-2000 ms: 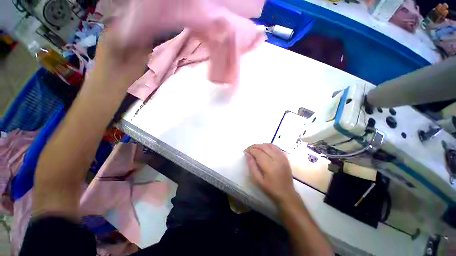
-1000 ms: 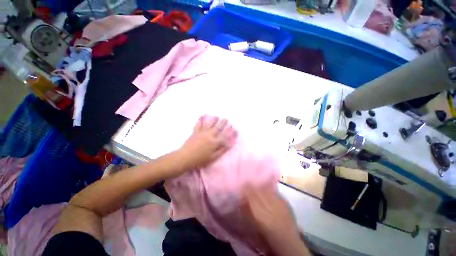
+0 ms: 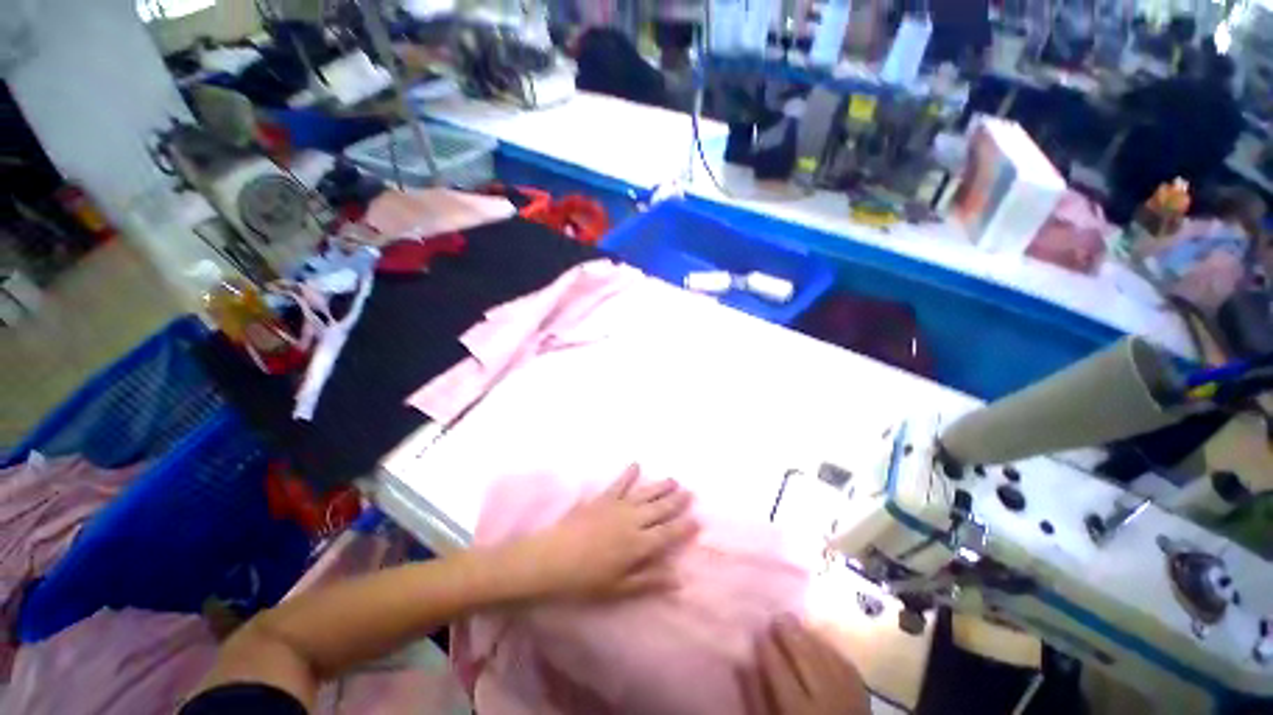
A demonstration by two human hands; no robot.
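Observation:
A pink garment piece (image 3: 586, 657) lies on the white machine table, left of the needle area, and hangs over the front edge. My left hand (image 3: 621, 538) lies flat on it, fingers spread. My right hand (image 3: 810, 677) rests on its right part, blurred and partly cut off by the bottom edge; whether it grips the cloth cannot be told. The sewing machine (image 3: 914, 489) stands to the right, with its lamp glare at the needle. The needle and foot are hard to make out.
More pink pieces (image 3: 524, 335) lie at the table's far left corner, beside black cloth (image 3: 405, 335). A blue tray (image 3: 656, 245) behind holds white spools (image 3: 740, 285). A grey cone (image 3: 1068, 405) lies above the machine head. A blue crate (image 3: 140, 517) stands at the left.
The view has tilted up, showing more of the room. The pink piece is now spread wider on the table under both hands. Two seconds ago my left hand was raised with pink cloth.

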